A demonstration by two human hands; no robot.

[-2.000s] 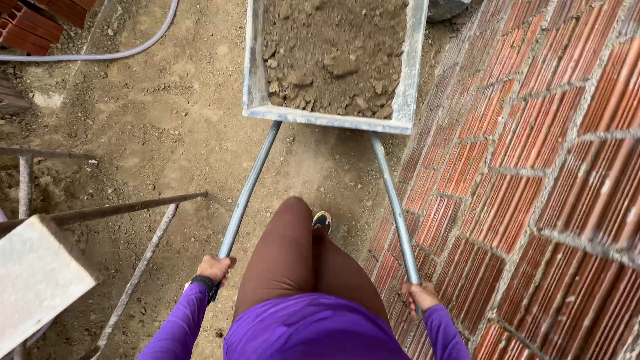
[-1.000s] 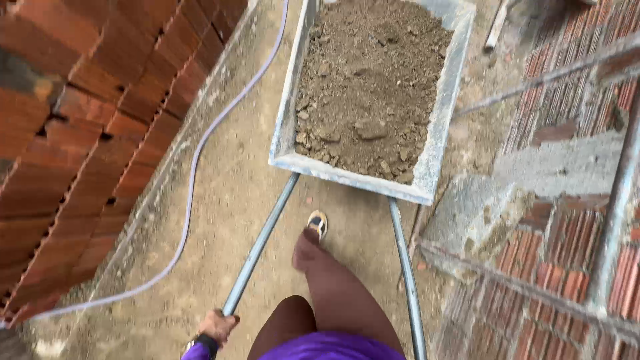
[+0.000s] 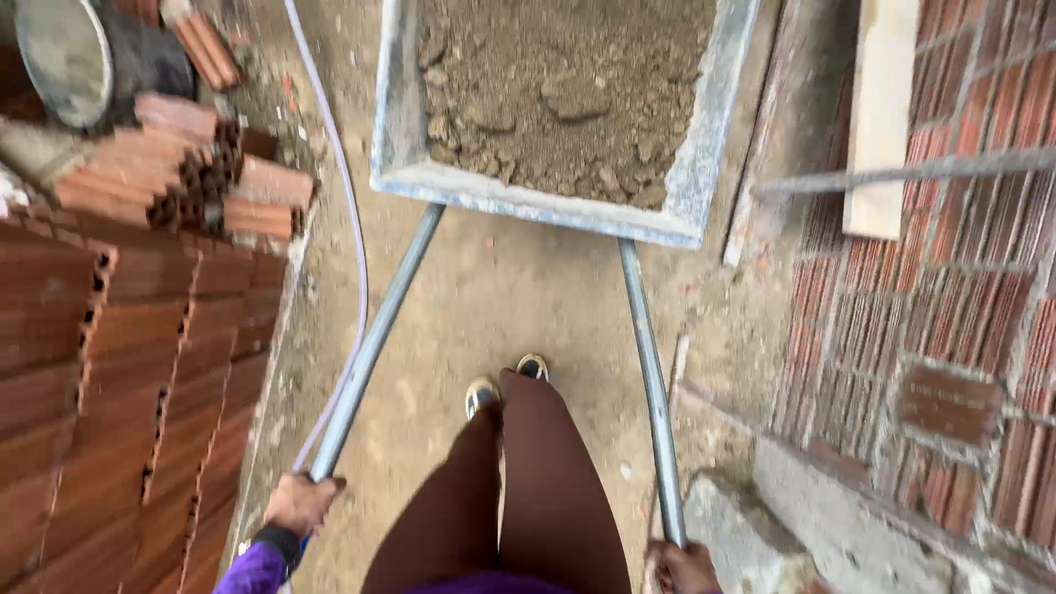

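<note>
A metal wheelbarrow tray [image 3: 536, 206] loaded with brown soil [image 3: 569, 107] is at the top middle of the view, its near rim slightly tilted. Two grey metal handles run from under it toward me. My left hand [image 3: 301, 503] is closed around the end of the left handle [image 3: 379, 338], with a dark band on the wrist. At the lower right, my right hand [image 3: 683, 568] grips the end of the right handle [image 3: 650, 371]; its lower part is cut off by the frame edge. My legs and shoes are between the handles. The wheel is hidden.
A pale hose [image 3: 351, 214] runs along the ground, passing beside the left handle. Stacked hollow bricks [image 3: 157, 330] stand at left, with loose bricks [image 3: 124, 173] and a dark bucket [image 3: 107, 66] beyond. On the right are a brick wall [image 3: 949, 313], a wooden board [image 3: 883, 124] and concrete blocks [image 3: 734, 528].
The whole view has moved on along the passage: the bucket and loose bricks now show at left. My right hand, out of view one second ago, shows again on its handle.
</note>
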